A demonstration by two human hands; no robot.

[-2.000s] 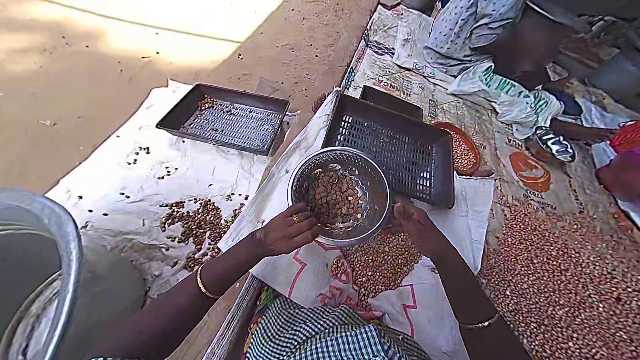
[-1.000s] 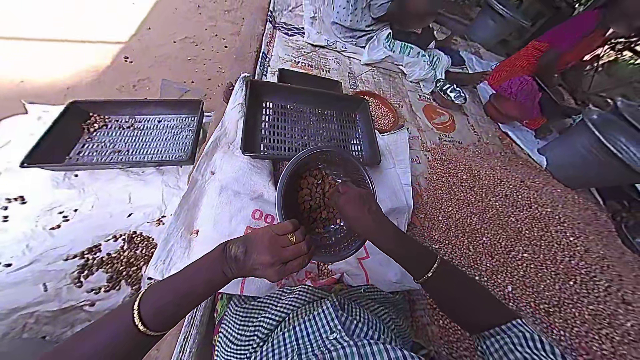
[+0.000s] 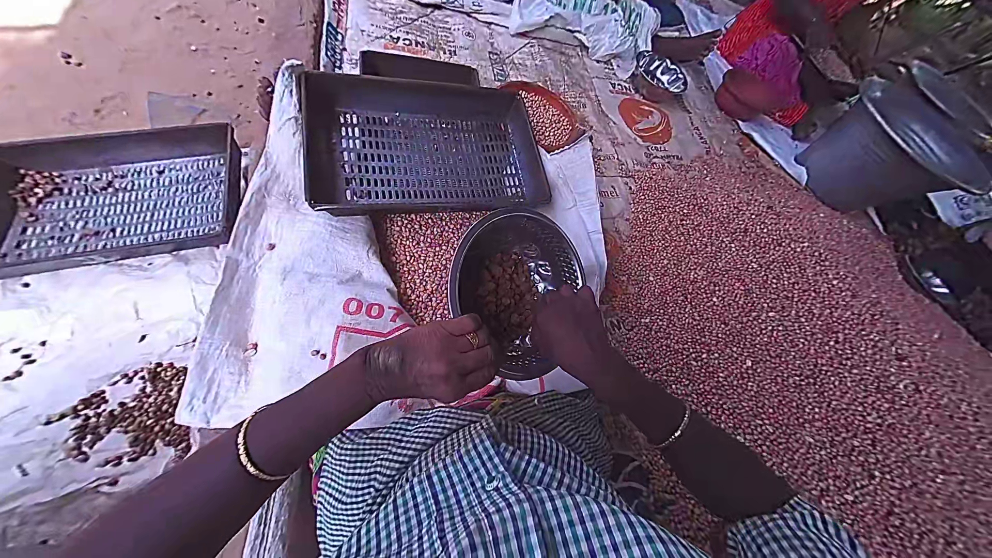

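A round metal bowl with perforated sides (image 3: 570, 260) sits at my lap, holding brown nut-like pieces (image 3: 508, 291). My left hand (image 3: 446, 358) grips its near left rim, a ring on one finger. Inside the bowl, at the right, is my right hand (image 3: 570, 329); its fingertips are hidden, so I cannot tell whether it holds a piece. Small reddish seeds (image 3: 422, 252) lie on the white woven sack (image 3: 271, 279) behind the bowl. Just beyond stands a black slotted tray (image 3: 426, 155).
Another slotted tray (image 3: 147, 201) with some brown pieces stands at left, above a scattered brown pile (image 3: 136, 415). A wide spread of reddish seeds (image 3: 775, 333) covers the right side. An orange dish (image 3: 554, 116), grey buckets (image 3: 860, 147) and a seated person (image 3: 775, 62) are farther off.
My right hand has gone from the bowl's right rim into the bowl. My left hand stays at the near left rim. The view has turned to the right.
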